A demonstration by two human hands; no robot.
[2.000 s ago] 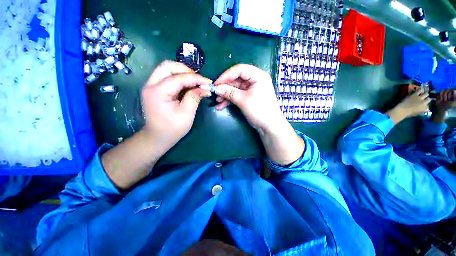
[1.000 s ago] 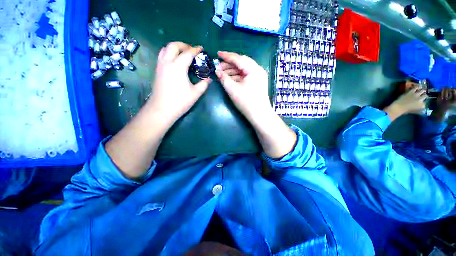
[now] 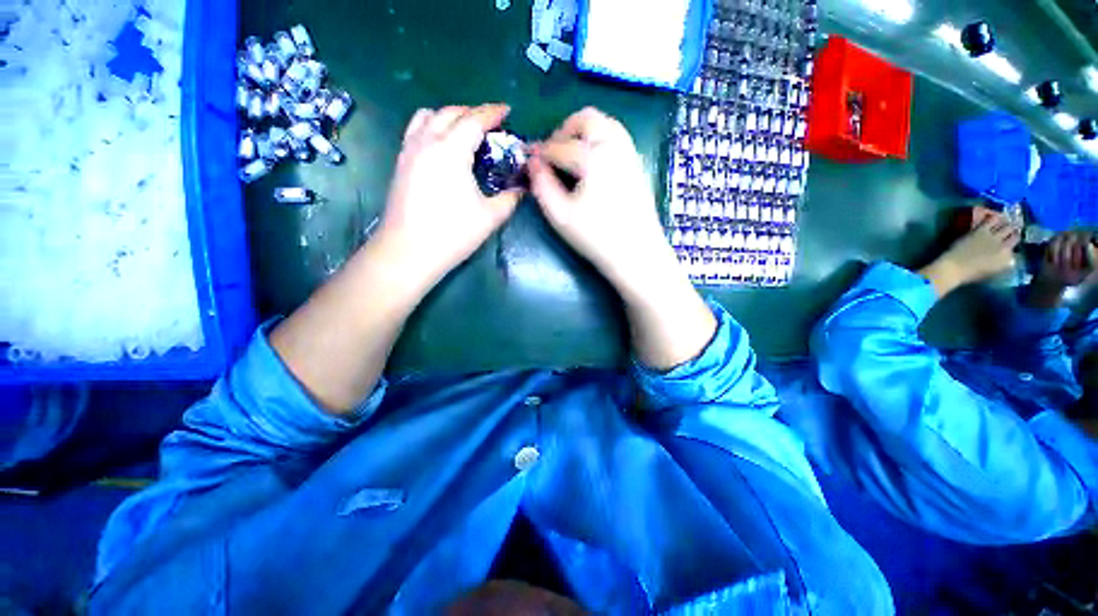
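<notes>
A dark round unit [image 3: 499, 165] with a white or silver top stands on the dark green bench in front of me. My left hand [image 3: 444, 190] is curled around its left side, with the fingertips at its upper edge and the thumb at its lower edge. My right hand [image 3: 592, 189] is at its right side, thumb and index finger pinched together at the white top. A small part seems to be between these fingertips, but it is mostly hidden and blurred.
Silver-white cylinders [image 3: 289, 102] lie heaped at left beside a large blue bin [image 3: 217, 205] of white pieces. Beyond are pale strips [image 3: 549, 34] and a small blue bin [image 3: 695, 51]. A parts tray [image 3: 737, 157], red bin [image 3: 860, 101] and coworker's arm [image 3: 915, 361] are at right.
Two seconds ago both hands held a small part below the round unit. My left hand then moved around the unit, and my right fingertips have since closed in onto its top.
</notes>
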